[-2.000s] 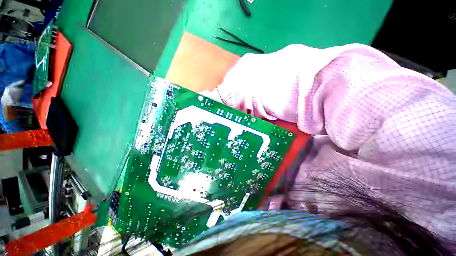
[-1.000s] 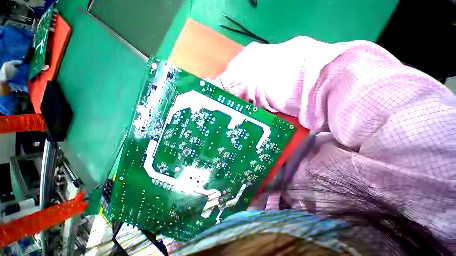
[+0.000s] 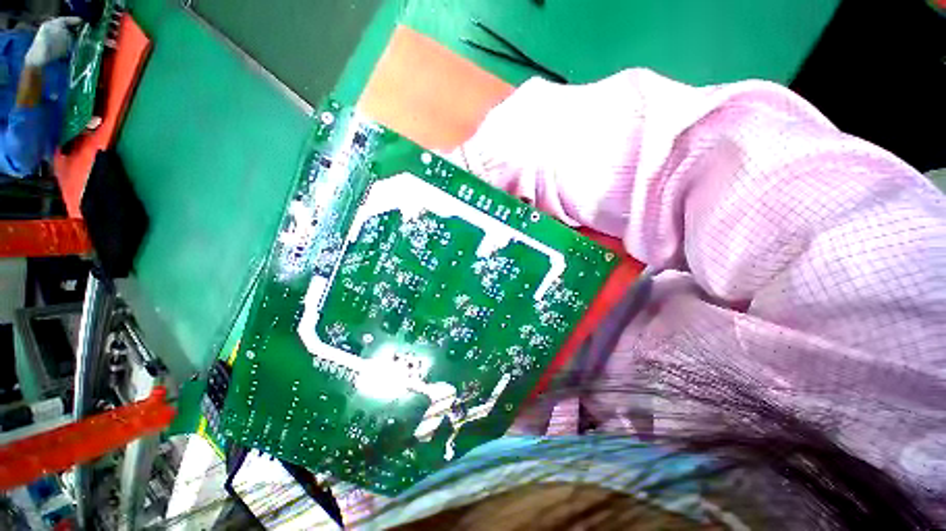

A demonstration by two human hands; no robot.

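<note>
A large green circuit board [image 3: 436,301] lies solder side up in the middle of the head view, tilted, with a thick silvery C-shaped track and many small joints. Light glares on its left strip and lower middle. Red mat [image 3: 591,327] shows along its right edge. A pink checked sleeve [image 3: 768,197] comes in from the right and its cuff end passes behind the board's upper edge. The hand there is hidden. My other hand is not visible either. The board's lower edge is partly covered by blurred hair and blue cloth close to the camera.
Dark pointed tweezers [image 3: 508,52] lie on the green bench [image 3: 197,197] beyond an orange sheet [image 3: 430,88]. A dark conveyor strip [image 3: 285,42] is at the top. At left, a person's gloved hand [image 3: 52,42] is at another board [image 3: 83,78]. White paper [image 3: 202,487] shows at lower left.
The board sits slightly higher in the view, along with its surroundings, and is a little differently angled. The other person's gloved hand has moved up beside their board. My sleeve stays at the board's edge.
</note>
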